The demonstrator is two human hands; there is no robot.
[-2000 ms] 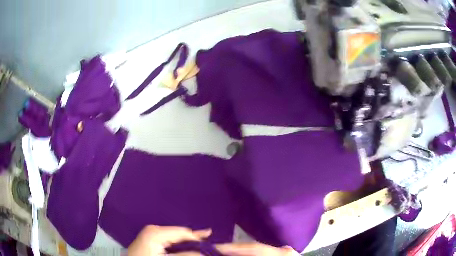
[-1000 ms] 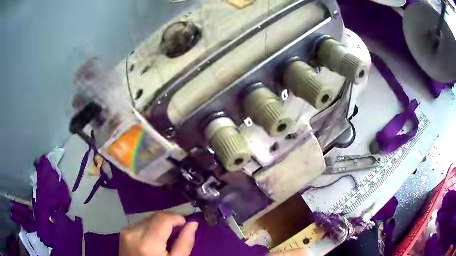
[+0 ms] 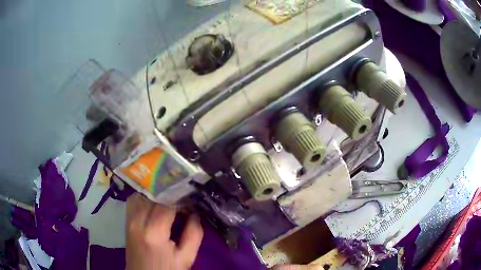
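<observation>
The cream overlock machine (image 3: pixel 248 100) fills the middle of the view. A purple fabric panel (image 3: pixel 219 250) lies at its presser foot and needle area (image 3: pixel 224 208). My left hand (image 3: pixel 161 237) is on the purple fabric just left of the foot, with fabric between thumb and fingers. Of my right hand (image 3: pixel 298 267) only a sliver of fingers shows at the bottom edge by the wooden strip (image 3: pixel 329 260); what it holds is hidden. Four ribbed tension knobs (image 3: pixel 300 138) stand on the machine's front.
Purple pieces (image 3: pixel 55 211) and white scraps lie at the far left. Right of the machine are a slim metal tool (image 3: pixel 378 188), a purple strip (image 3: pixel 428 157) and a printed ruler (image 3: pixel 401 211). A thread tuft (image 3: pixel 364 252) sits by the open recess. A red crate (image 3: pixel 453 232) is at lower right.
The view has swung right onto the machine. My left hand has moved from the table's front edge to beside the presser foot. My right hand has mostly left the picture.
</observation>
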